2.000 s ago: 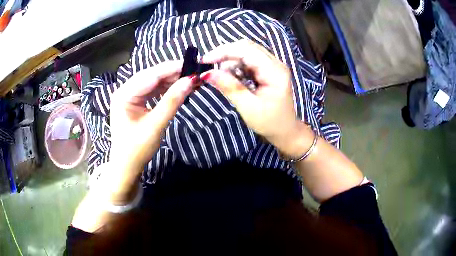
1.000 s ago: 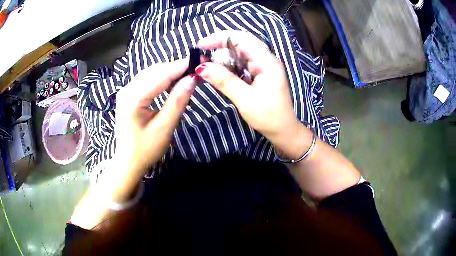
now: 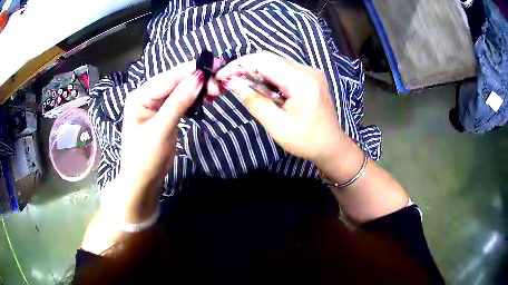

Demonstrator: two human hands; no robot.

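Note:
A navy garment with white stripes (image 3: 234,145) lies bunched over the lap. My left hand (image 3: 159,114) pinches a small solid dark piece (image 3: 205,64) between thumb and fingers; the piece stands upright above the garment and also hangs a little below the fingertips. My right hand (image 3: 281,103) is at the piece's right side, fingertips close to it. Small scissors (image 3: 262,86) lie folded in my right palm, with only a thin metallic part visible between the fingers. Whether the right fingertips also grip the dark piece is too blurred to tell.
A white-topped table (image 3: 61,25) is at the upper left. Below it are a box of spools (image 3: 66,92) and a pink basket (image 3: 72,146) with scraps. A grey-brown board with a blue edge (image 3: 426,44) and a denim garment (image 3: 483,100) are at the right, above green floor.
The dark piece has turned and shows longer, with a part below the fingers. My left thumb has moved up and left along it. The scissors lie flatter in my right hand.

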